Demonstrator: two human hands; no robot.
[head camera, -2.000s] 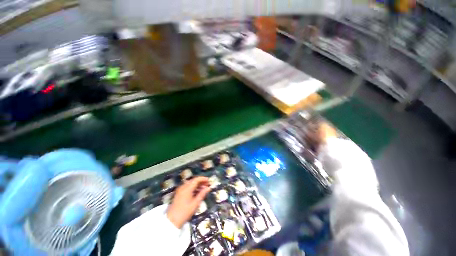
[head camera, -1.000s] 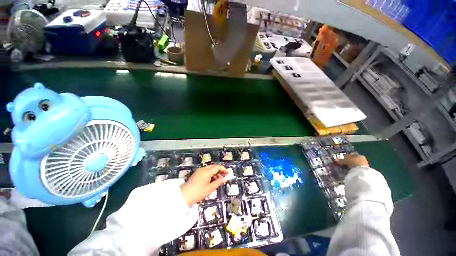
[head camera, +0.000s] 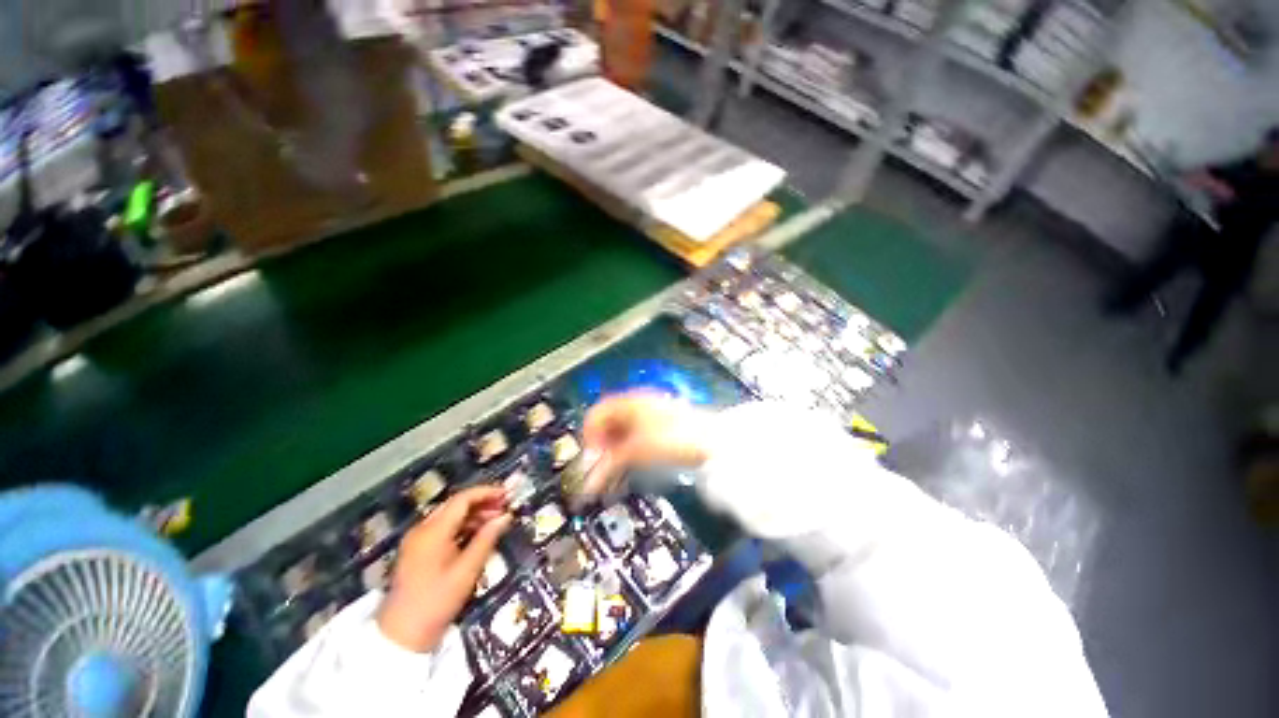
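A dark blister tray (head camera: 484, 613) with square pockets lies in front of me, most pockets holding a small module with a whitish square. My left hand (head camera: 446, 558) is over the tray's middle, fingertips bent together at a pocket; whether it holds something cannot be told. My right hand (head camera: 634, 432) is blurred above the tray's upper right part, fingers pointing down, with a small dark shape at the fingertips that I cannot make out. A yellow piece (head camera: 579, 606) lies on a module near the front. A second filled tray (head camera: 800, 337) lies further right.
A blue fan (head camera: 98, 603) stands at left. A green belt (head camera: 365, 323) runs behind the tray, with a small yellow and dark item on it. A white slotted sheet stack (head camera: 645, 154) lies across the belt. Blue pieces (head camera: 645, 376) lie between the trays. A person (head camera: 1206, 253) stands far right.
My right hand has moved left from the second tray to above the near tray, leaving the second tray uncovered. My left hand stays over the near tray. The view has turned right.
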